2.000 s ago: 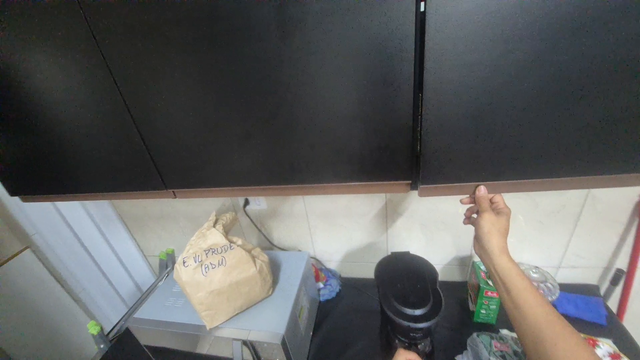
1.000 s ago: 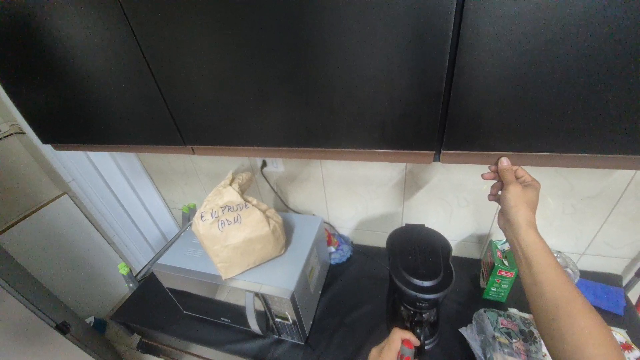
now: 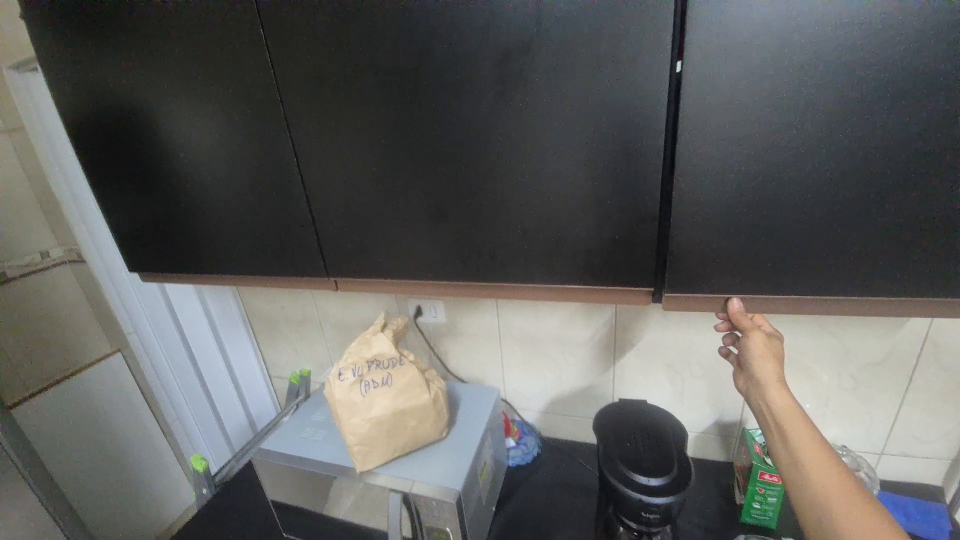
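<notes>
My right hand (image 3: 750,345) is raised to the bottom edge of the right black cabinet door (image 3: 817,150), its thumb on the brown edge strip (image 3: 862,306) and its fingers curled just below. That door looks closed. To its left hang more black cabinet doors (image 3: 465,142), also closed. Below and left of my hand stands a black coffee maker (image 3: 643,450), its lower part cut off by the frame. My left hand is out of view.
A brown paper bag (image 3: 390,405) with handwriting sits on a silver microwave oven (image 3: 472,420). A green Melitta box (image 3: 761,487), a blue cloth (image 3: 915,516) and a blue plastic bag (image 3: 523,442) lie along the dark counter. A plug (image 3: 421,310) is in the wall socket.
My left hand, at the front of the coffee maker with something red a second ago, has gone out of view. My right hand remains at the door's bottom edge. The view has tilted up.
</notes>
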